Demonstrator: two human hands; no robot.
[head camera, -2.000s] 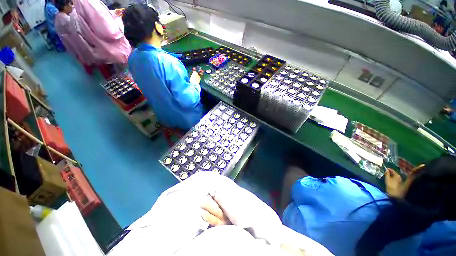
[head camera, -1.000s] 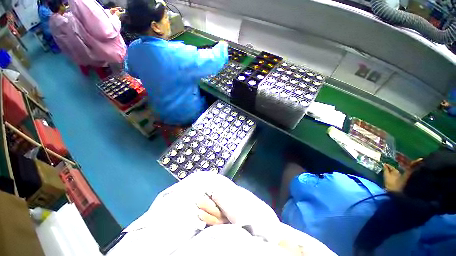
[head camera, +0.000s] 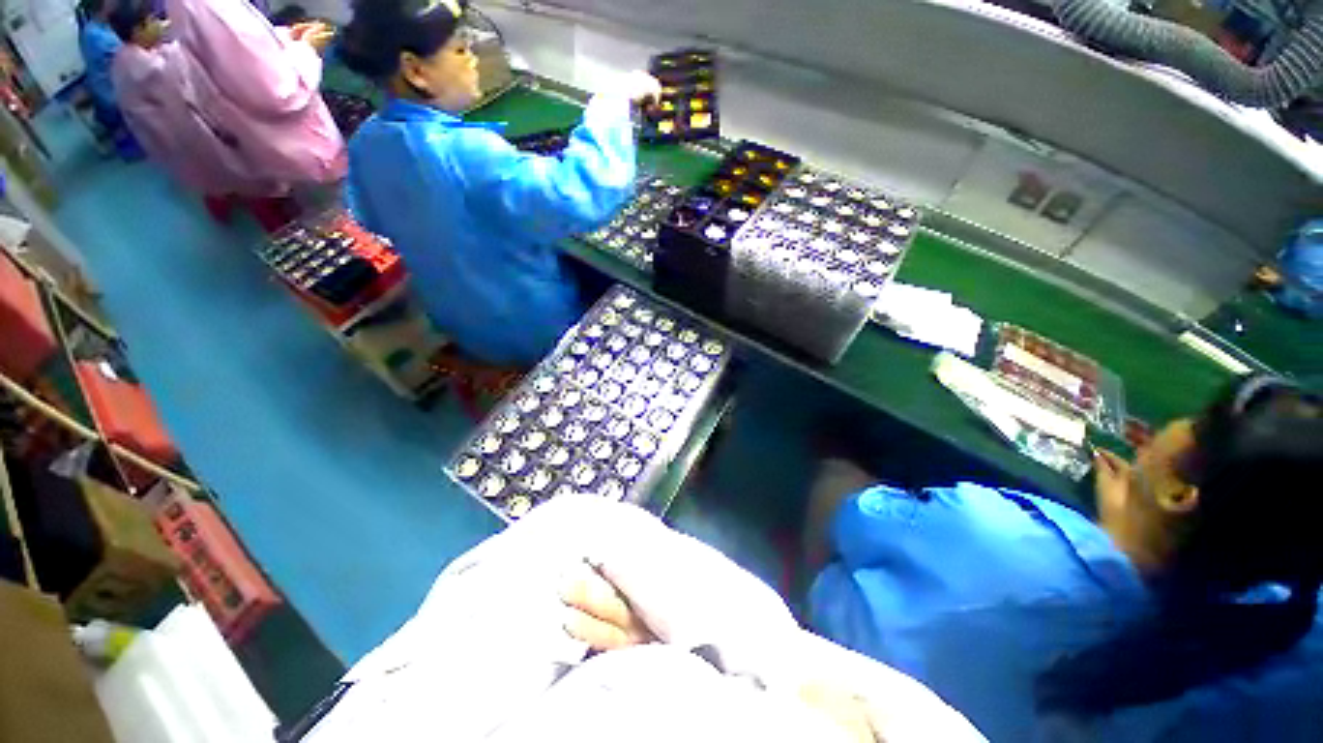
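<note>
My arms are folded in white, overexposed sleeves at the bottom. A hand, seemingly my left hand, rests with curled fingers against the sleeve; its grip is unclear. A faint skin-toned patch at the lower edge may be my right hand, mostly hidden. Nearest in front is a stack of clear trays with rows of round silvery parts. A taller clear tray stack stands on the green bench beside stacked black trays. A worker in blue holds up a black tray with yellow round parts.
Another worker in blue sits at the right, by bagged parts on the green bench. Workers in pink sit farther left. Red crates and a cardboard box line the left. Blue floor lies between.
The worker in blue has reached across the bench and raised a black tray. The right worker's head has lifted and turned. The view has shifted slightly; my folded arms look the same.
</note>
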